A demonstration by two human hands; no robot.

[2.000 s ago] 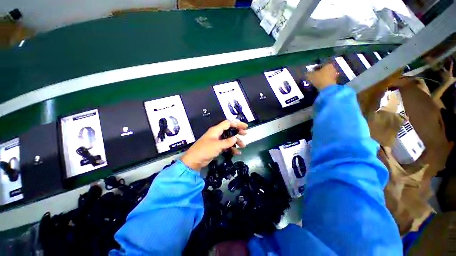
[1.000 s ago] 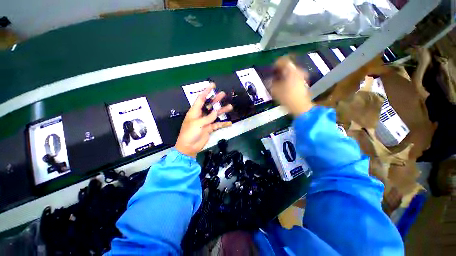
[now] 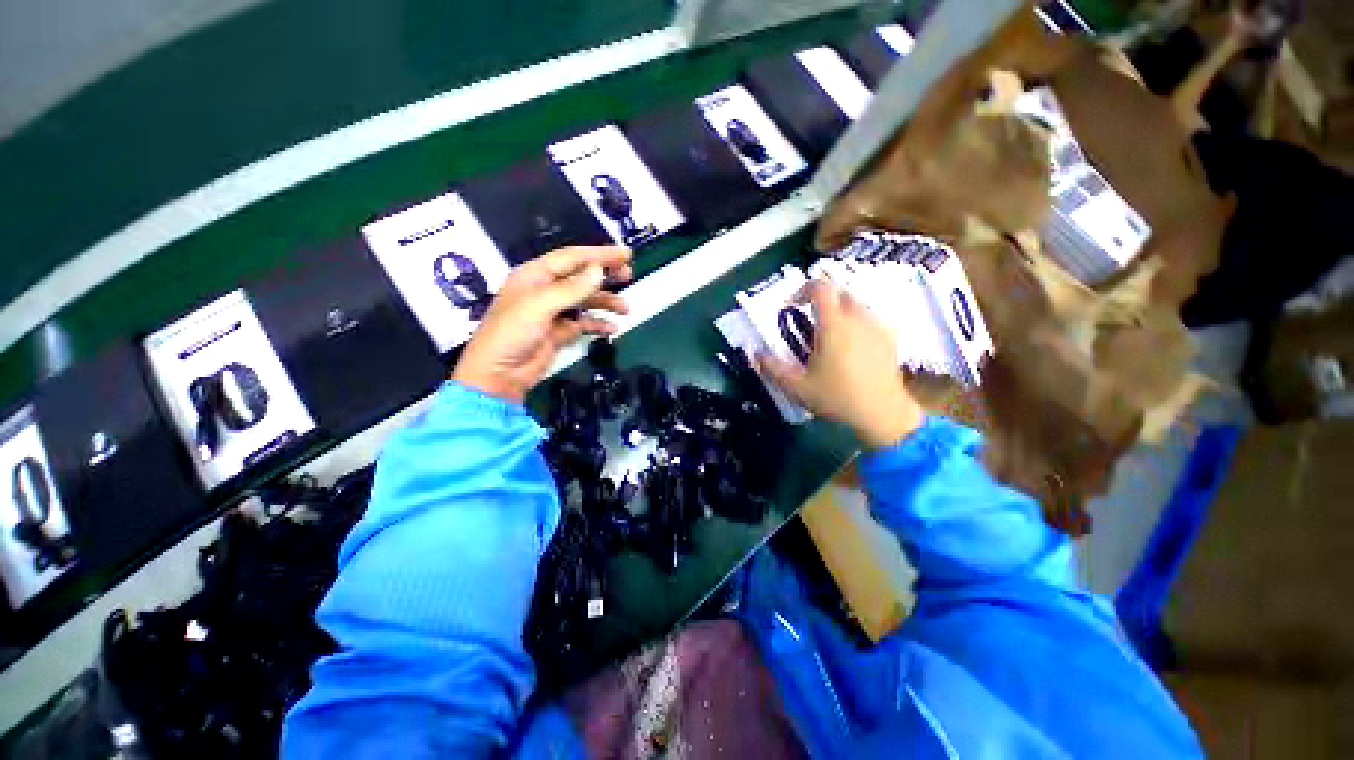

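Note:
My left hand (image 3: 542, 319) is over the belt's near edge, palm partly up, fingers apart, with nothing visible in it. My right hand (image 3: 854, 371) is at the white leaflets (image 3: 765, 305) on the side ledge, thumb and fingers touching the front ones; whether it grips one is unclear. More leaflets lie fanned beside it (image 3: 921, 312). Black boxes (image 3: 342, 334) lie in a row on the belt, with white leaflets showing (image 3: 431, 245). Small black cable bundles lie on several of these, such as one box's cable (image 3: 223, 401). Loose black cables (image 3: 668, 446) are heaped below my hands.
The green belt (image 3: 319, 193) has pale edge rails (image 3: 371, 112). A pale metal post (image 3: 921, 97) crosses at upper right. Crumpled brown paper (image 3: 1010, 401) lies at right, with white leaflet bundles (image 3: 1091, 223) on it. More black cables (image 3: 223, 594) are heaped at lower left.
My right hand has come back from the belt to the leaflets. My left hand has moved off the box leaflet toward the near rail. The view has shifted right and down.

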